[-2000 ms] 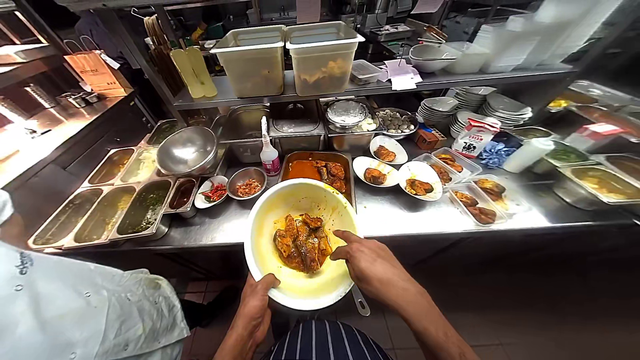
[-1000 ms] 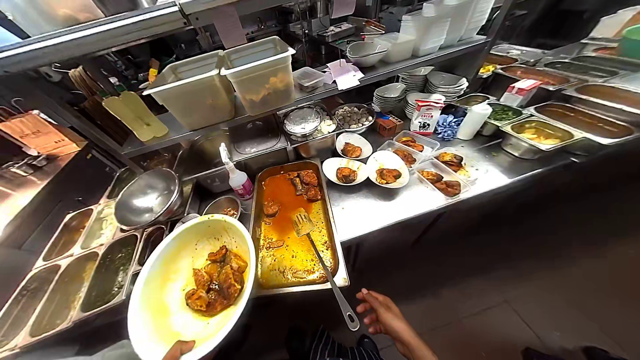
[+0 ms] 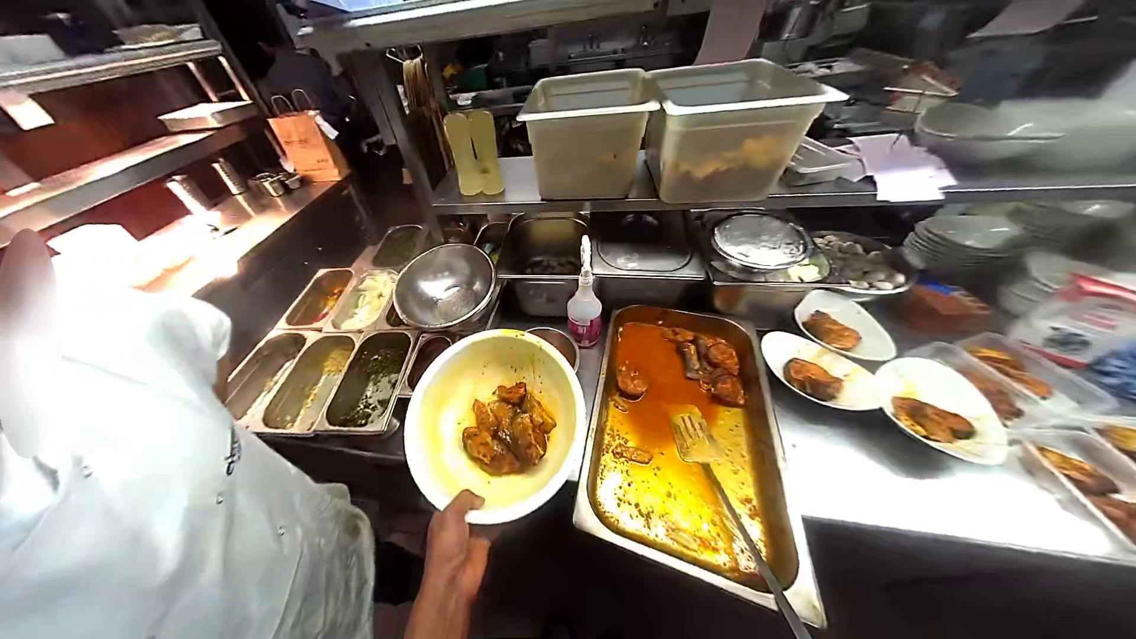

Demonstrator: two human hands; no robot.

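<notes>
My left hand (image 3: 454,550) grips the near rim of a white mixing bowl (image 3: 435,408), thumb inside, and holds it tilted above the counter's edge. Pieces of sauced, browned meat or fish (image 3: 510,428) lie in the bowl. To its right stands a deep steel tray (image 3: 803,541) with orange oily sauce and several pieces at its far end. A slotted turner (image 3: 697,435) rests in the tray, its handle over the near edge. My right hand is out of view. Oval white plates (image 3: 985,435), each with one piece, stand right of the tray.
A person in a white jacket (image 3: 248,532) stands close at left. Steel pans of garnishes (image 3: 368,382), a steel bowl (image 3: 444,284) and a spray bottle (image 3: 584,311) are behind my bowl. Plastic tubs (image 3: 590,142) stand on the shelf above. Filled plastic containers (image 3: 1078,479) are at right.
My right hand, at the bowl two seconds ago and near the turner's handle one second ago, has left the view. The left hand still holds the bowl. The view has swung left.
</notes>
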